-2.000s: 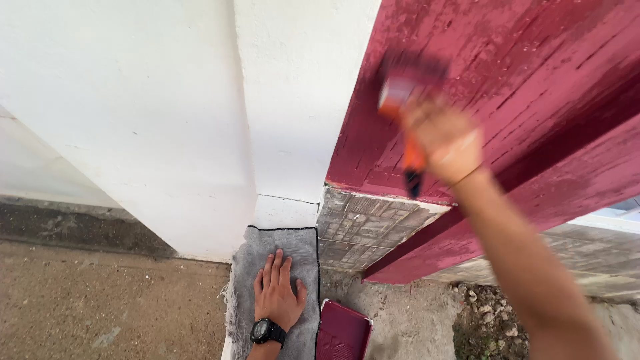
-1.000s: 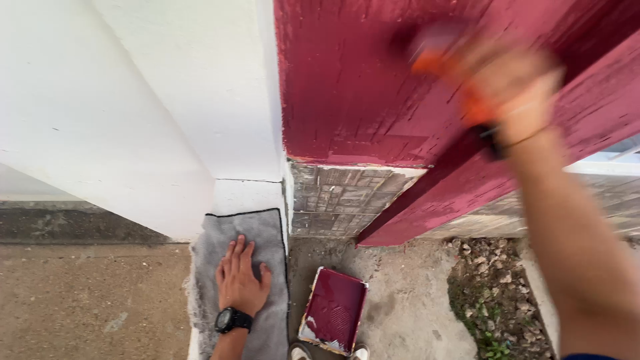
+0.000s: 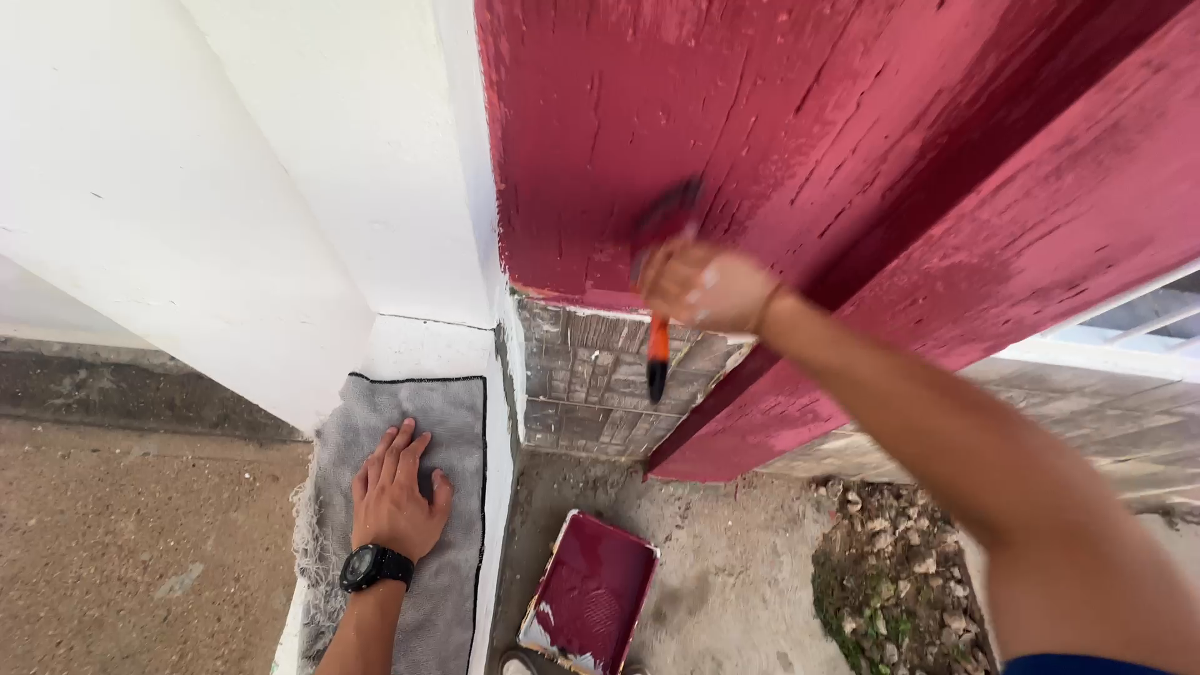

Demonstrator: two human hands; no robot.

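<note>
My right hand (image 3: 708, 286) grips a wide paintbrush (image 3: 658, 352) with an orange and black handle. The bristles, coated dark red, are at the lower part of the red-painted wall (image 3: 600, 141), just above the grey stone-patterned tiles (image 3: 600, 375). White specks mark the back of that hand. My left hand (image 3: 398, 492), with a black watch at the wrist, rests flat with fingers spread on a grey cloth (image 3: 450, 562) with a black-stitched edge. Under the cloth is a white ledge. A paint tray (image 3: 595, 586) holding dark red paint sits on the ground between my arms.
A white wall (image 3: 262, 169) stands at the left, meeting the red one at a corner. Concrete ground (image 3: 731, 581) surrounds the tray. A patch of dry leaves and small plants (image 3: 895, 581) lies at lower right, below a white-framed window (image 3: 1106, 328). Part of a shoe shows beside the tray.
My right hand has brought the brush down the red wall, close to the tiles. My left hand stays on the cloth. The view has shifted, showing more of the tray than two seconds ago.
</note>
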